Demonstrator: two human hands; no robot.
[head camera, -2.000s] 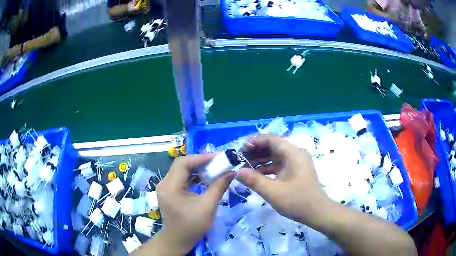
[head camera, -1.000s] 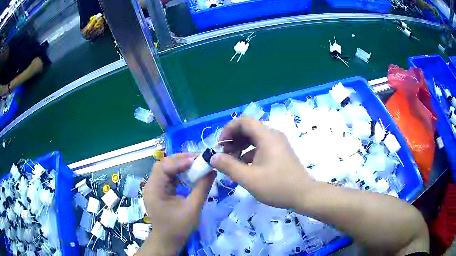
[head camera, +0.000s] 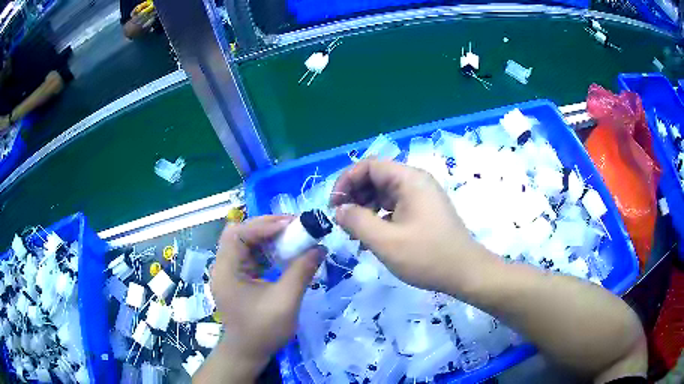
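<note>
A white block-shaped unit (head camera: 295, 238) with a black end is held over the left part of the central blue bin. My left hand (head camera: 262, 277) grips its white body between thumb and fingers. The black end points up and to the right, with thin leads at it. My right hand (head camera: 390, 225) is just right of the black end, thumb and fingertips close together by a thin white lead. Whether the fingertips grip the lead is too blurred to tell. The central blue bin (head camera: 450, 124) is full of white and clear parts.
Loose units and clear covers lie on the bench at left, with yellow round parts (head camera: 169, 253). A left blue bin (head camera: 94, 300) holds wired units. A metal upright (head camera: 214, 90) stands at the green belt (head camera: 375, 90). A red-orange bag (head camera: 621, 169) lies right. People's arms show upper left.
The view has swung right and down. My right hand has drawn slightly away from the black end, showing more of it. The units and clear covers on the belt have shifted left in view.
</note>
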